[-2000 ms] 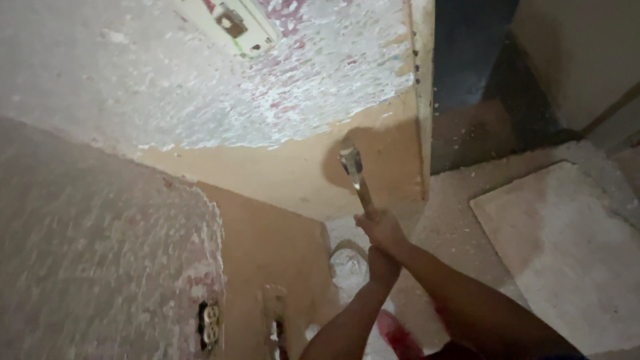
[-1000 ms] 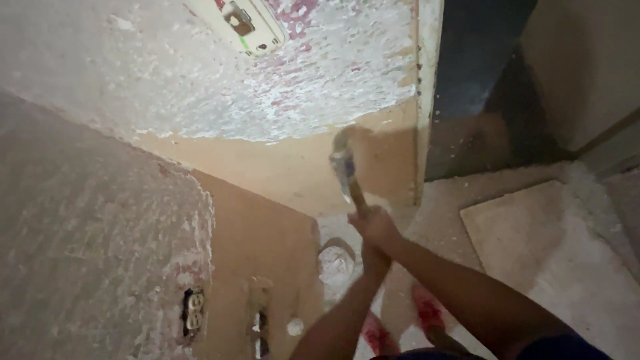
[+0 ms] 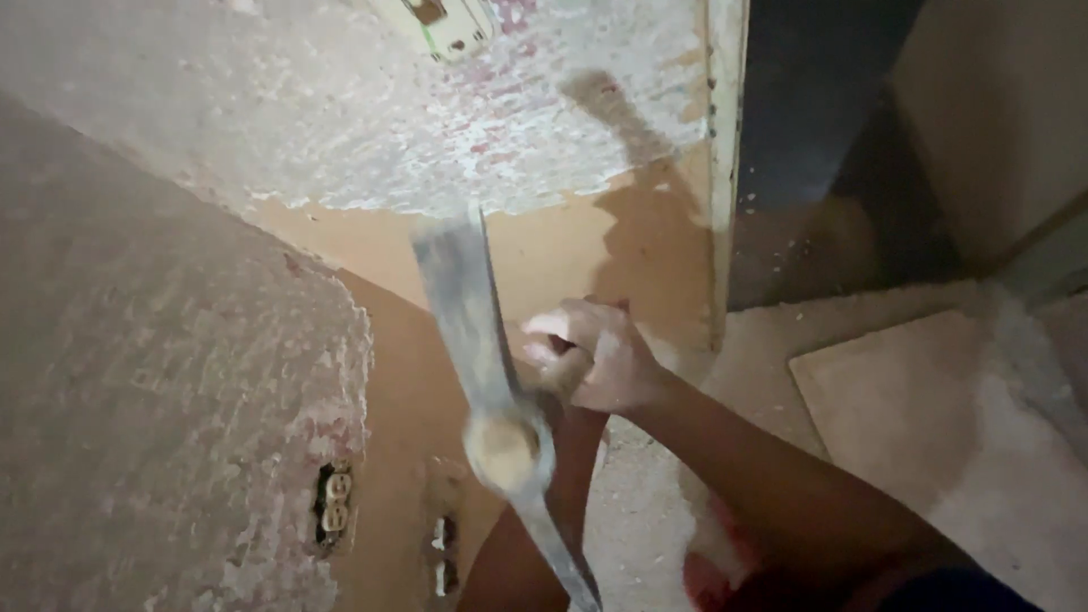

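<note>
A pick mattock [image 3: 476,340] is raised close to the camera, its broad blade up toward the wall and its narrow pointed end down. The handle's end shows as a pale round in the eye of the metal head. My right hand [image 3: 608,357] is closed round the handle just right of the head. My left hand [image 3: 586,418] is mostly hidden behind the right hand and the tool, its forearm rising from below. Behind the blade stands the wall, with rough chipped plaster [image 3: 340,136] above and a smooth tan band [image 3: 544,246] below.
An electrical outlet [image 3: 333,501] sits in the left wall, with an opened wall box [image 3: 444,552] beside it. A switch plate [image 3: 450,25] is at the top. Right of the wall's edge trim [image 3: 727,170] are a dark surface [image 3: 816,153] and a flat slab [image 3: 901,382] on the dusty floor.
The mattock's head has come up from low by the tan wall band toward the camera, and both hands have moved with it. Its shadow now reaches up onto the chipped plaster.
</note>
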